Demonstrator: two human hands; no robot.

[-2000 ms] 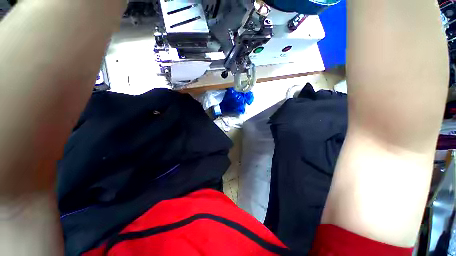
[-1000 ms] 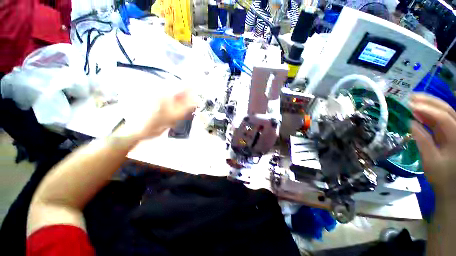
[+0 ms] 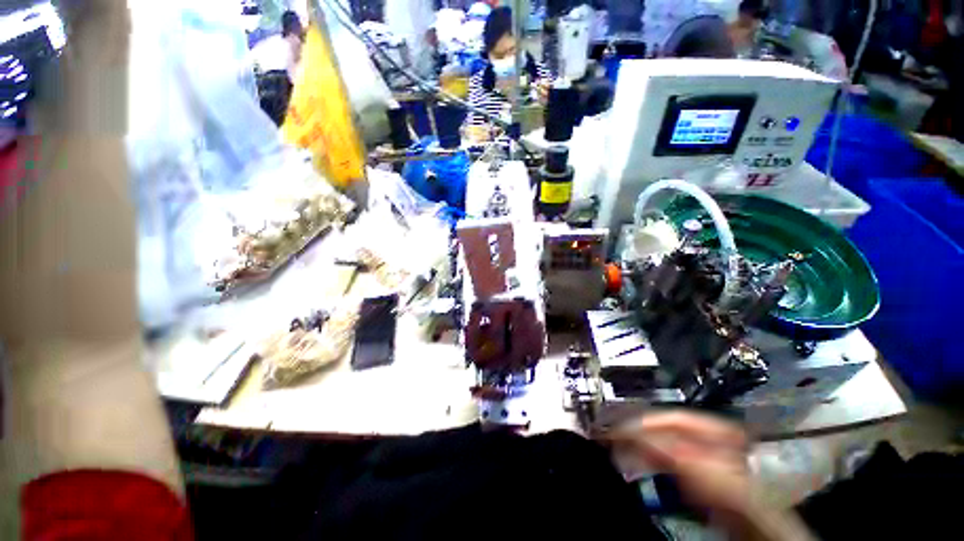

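Note:
The black garment (image 3: 444, 488) lies over my lap at the bench's front edge. The button-sewing machine head (image 3: 493, 264) stands upright at the centre, with the shiny metal clamp parts (image 3: 505, 407) below it. My right hand (image 3: 687, 449) is blurred, low, right of the clamp parts and below the feeder arm (image 3: 692, 317); whether it holds anything cannot be told. My left forearm rises along the left edge and its hand is cut off by the top of the picture. A translucent plastic bag (image 3: 174, 211) hangs beside that forearm, with its top cut off.
The green bowl feeder (image 3: 835, 277) and white control unit (image 3: 719, 127) stand right. A phone (image 3: 375, 330) and bags with pale contents (image 3: 291, 238) lie left. A black cylinder with yellow label (image 3: 555, 185) stands behind the head. A masked person (image 3: 502, 66) sits beyond; black cloth (image 3: 898, 491) is low right.
The view has lifted from the lap to the bench. My left arm has gone up and its hand has left the picture. My right hand has moved from beside the bowl down and left.

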